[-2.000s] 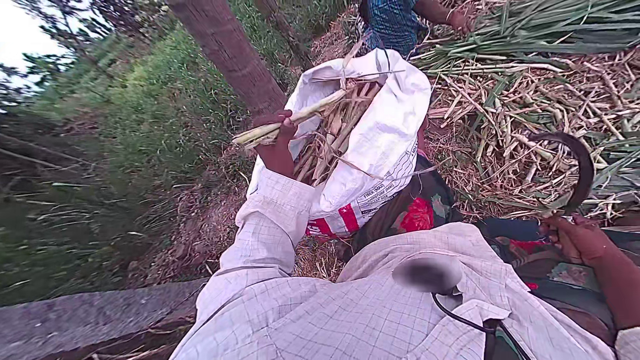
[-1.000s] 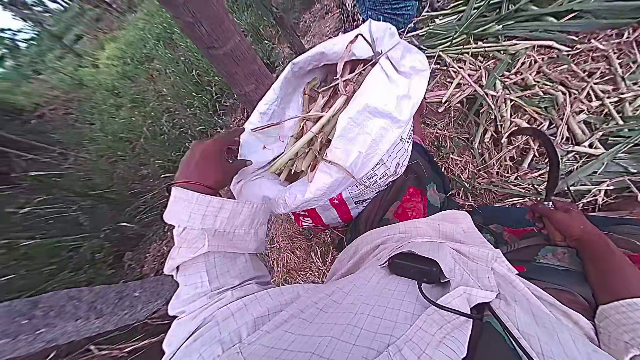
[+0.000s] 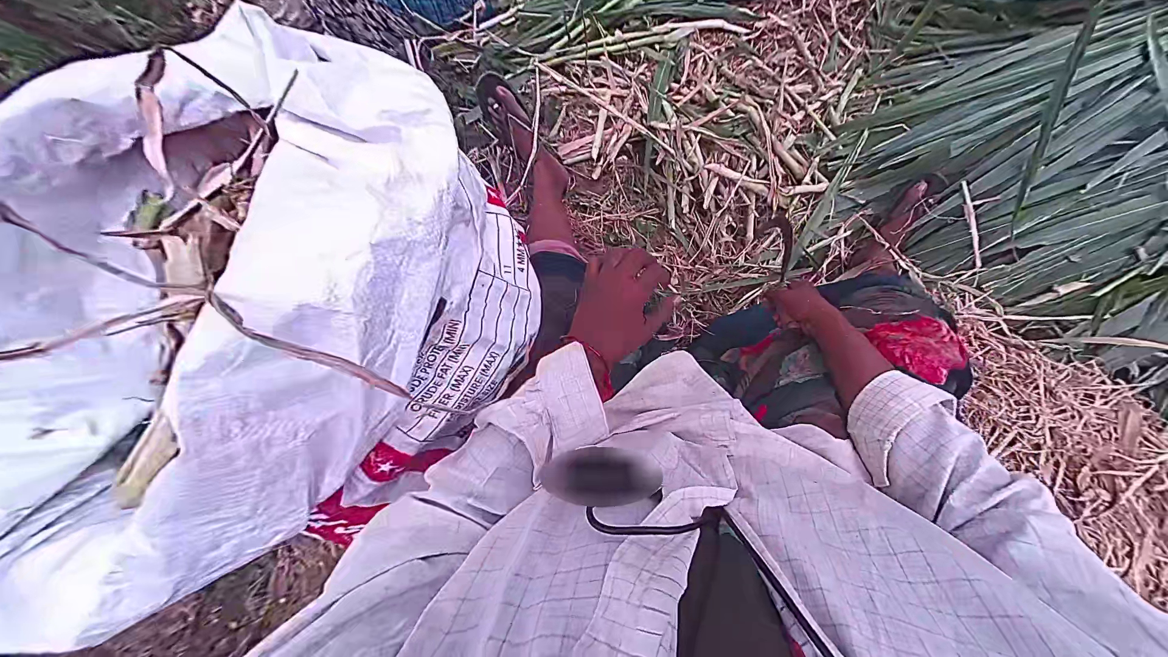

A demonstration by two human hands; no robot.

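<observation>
My left hand, with a red thread at its wrist, hovers over my lap near my left knee; its fingers are loosely apart and nothing shows in it. Just right of it, my right hand is closed on the handle of a sickle, whose dark curved blade points up over the straw. A white woven plastic sack with printed writing stands at the left, beside my left leg. Dry and pale chopped stalks lie in its open mouth, and several dry strips hang across it.
Cut stalks and straw cover the ground between and beyond my feet. A pile of long green leaves lies at the upper right. More dry straw is beside my right leg. A blue patterned cloth shows at the top edge.
My left hand held stalks at the sack's mouth two seconds ago, then was empty at its rim; now it is over my lap. The sickle stays in my right hand. The view has swung right.
</observation>
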